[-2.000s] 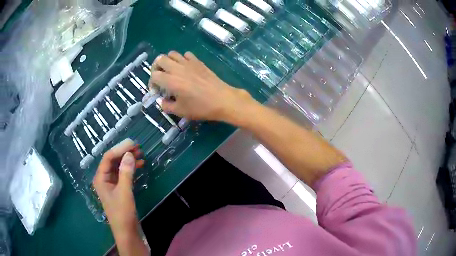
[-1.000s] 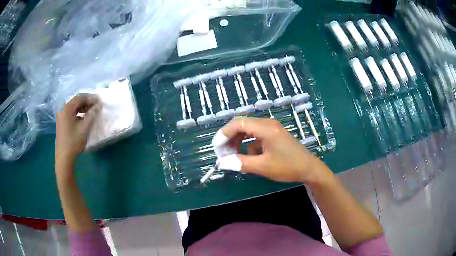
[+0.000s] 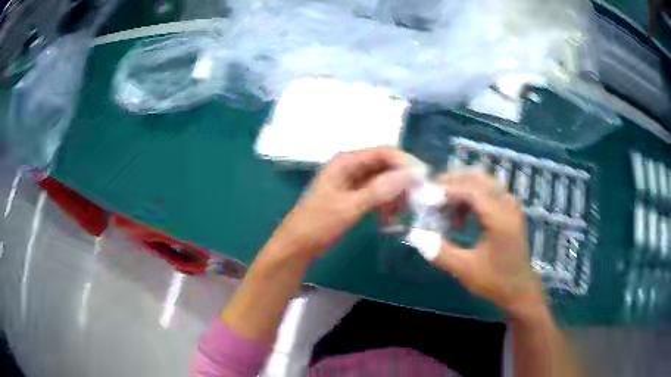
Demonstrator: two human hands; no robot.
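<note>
My left hand [image 3: 360,188] and my right hand [image 3: 485,235] meet in front of me over the green bench. Between their fingertips is a small white piece [image 3: 427,200], blurred and partly covered by the fingers. White covers show on my right thumb and fingertip. The flat white packet [image 3: 331,121] lies just behind my left hand. The clear component tray [image 3: 588,250] with rows of pin parts lies to the right, partly hidden by my right hand.
The large clear plastic bag [image 3: 353,48] spreads along the back. A white card [image 3: 496,103] lies at the bag's right part. Another tray with white units [image 3: 651,213] is cut off at the right. Red objects [image 3: 173,252] are at the bench's front left edge.
The view has swung left. My left hand has moved from the white packet to my right hand, and both now meet at the small white piece. The rod earlier at my right fingers is not discernible.
</note>
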